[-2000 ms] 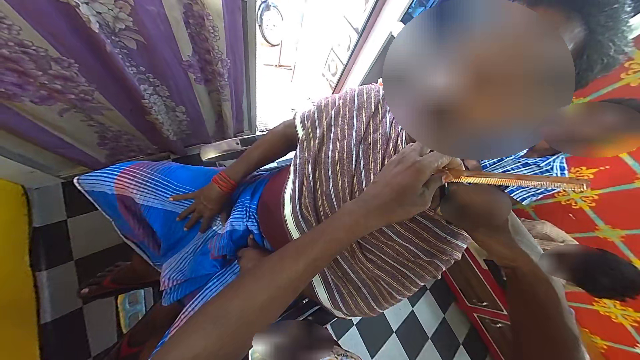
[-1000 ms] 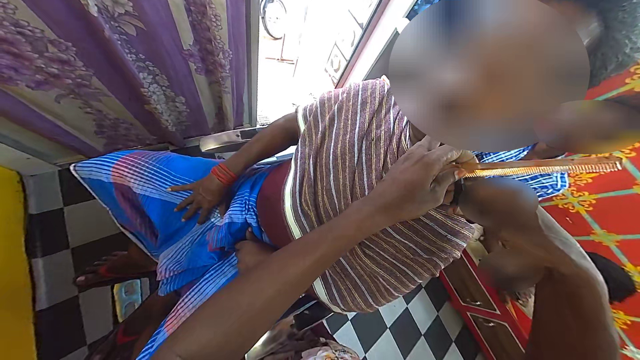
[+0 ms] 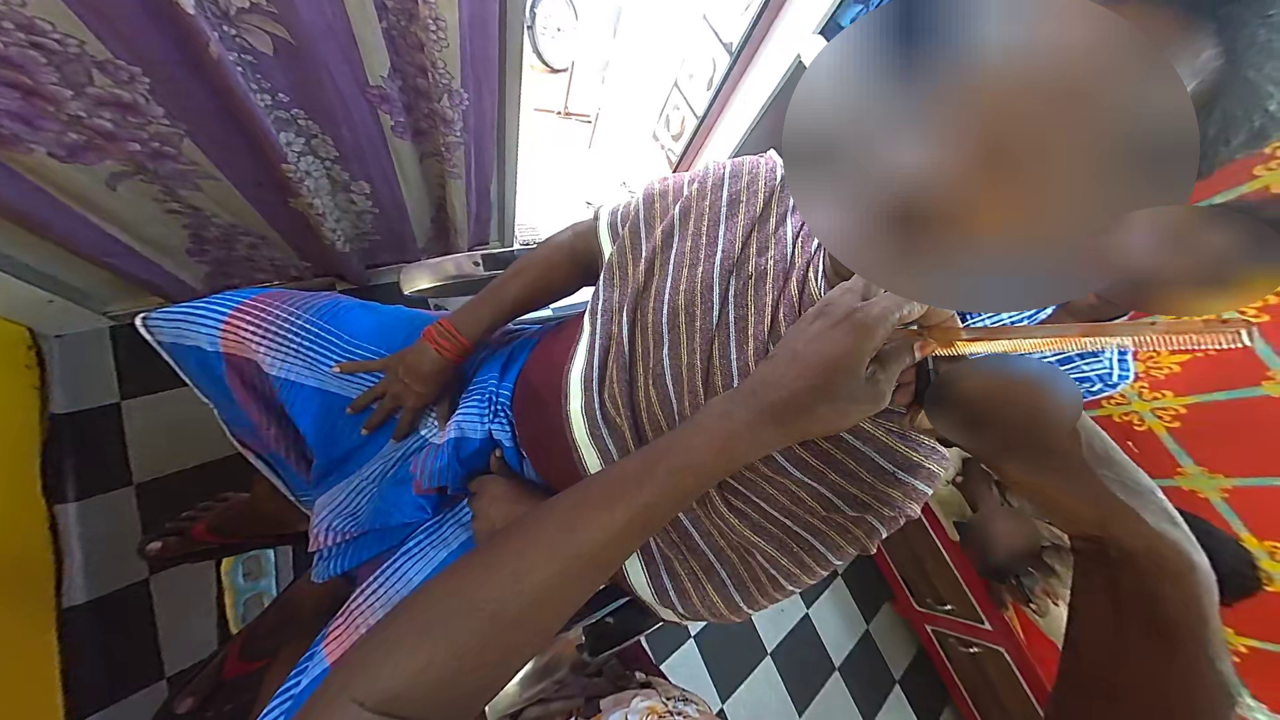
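My left hand [image 3: 850,355] reaches in from the lower left, its fingertips pinching one end of an orange, fine-toothed comb [image 3: 1100,338]. The comb points right, below the blurred head area of a seated person. Close beneath the pinched end is my right hand [image 3: 990,400], partly blurred, with a small dark item at its fingers that I cannot identify. A striped brown cloth [image 3: 700,330] drapes the person's upper body, and a blue checked wrap [image 3: 350,370] covers the legs. The person's own hand [image 3: 405,380], with a red wrist thread, rests on the wrap.
A purple floral curtain [image 3: 230,130] hangs at the upper left beside a bright doorway [image 3: 610,110]. Red drawers [image 3: 970,640] stand at the lower right, near a red patterned surface [image 3: 1220,420]. Black-and-white checkered floor [image 3: 800,640] shows below. Part of another person appears behind my right wrist.
Compared with two seconds ago, the comb lies nearer level and extends farther right. My right forearm has also shifted right. The person's hand remains on the blue wrap.
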